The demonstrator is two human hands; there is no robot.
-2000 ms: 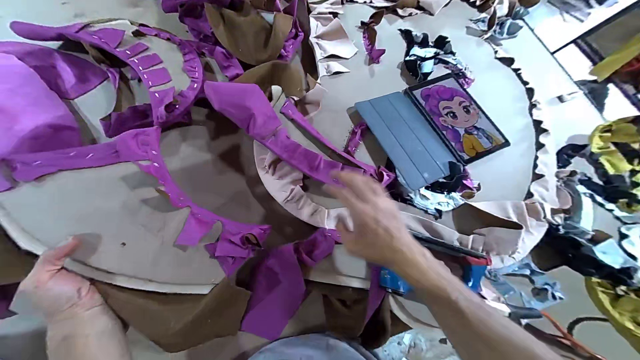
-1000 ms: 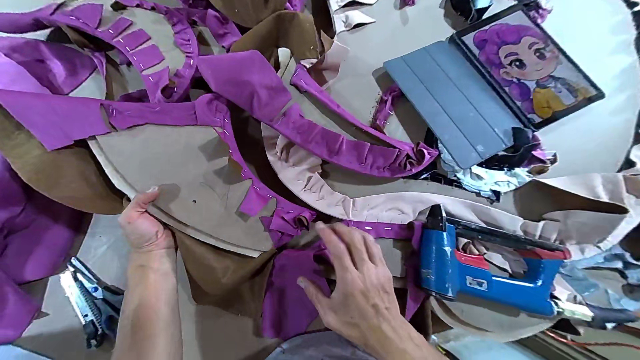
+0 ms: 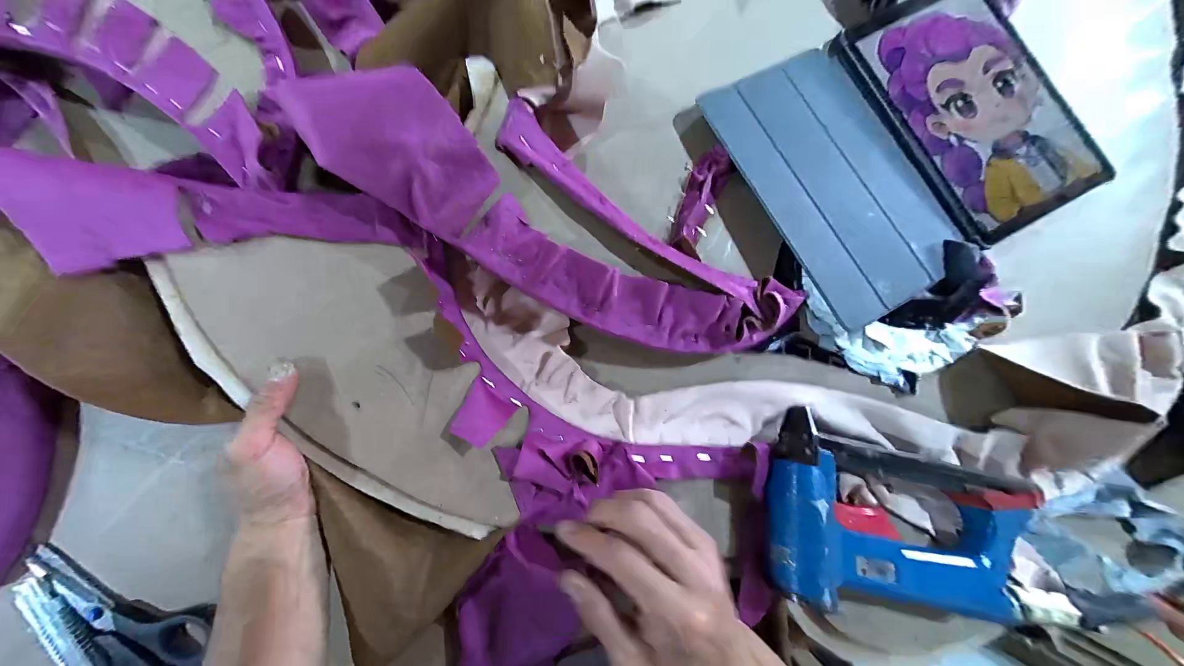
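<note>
My left hand (image 3: 273,462) grips the pale edge of a curved grey-brown panel (image 3: 342,342), thumb on top and fingers hidden beneath. My right hand (image 3: 647,573) is at the bunched purple fabric (image 3: 564,472) by the panel's lower right end, fingers bent against it; whether they pinch it is unclear. Staples run along the narrow purple strip (image 3: 495,379) on the panel's inner curve. A blue staple gun (image 3: 805,518) lies just right of my right hand. A gathered cream strip (image 3: 694,416) curves above the purple one.
A tablet (image 3: 994,120) with a grey-blue folding cover (image 3: 832,185) shows a purple-haired cartoon figure. Scissors (image 3: 166,634) and a utility knife (image 3: 46,610) lie at lower left. Loose brown fabric (image 3: 398,564) hangs below the panel. Pleated purple pieces (image 3: 601,296) cross the middle; pale scraps lie at right.
My right hand has moved down from the purple and cream strips to the bunched purple fabric, left of the staple gun. My left hand stays at the panel's edge. The view has shifted closer.
</note>
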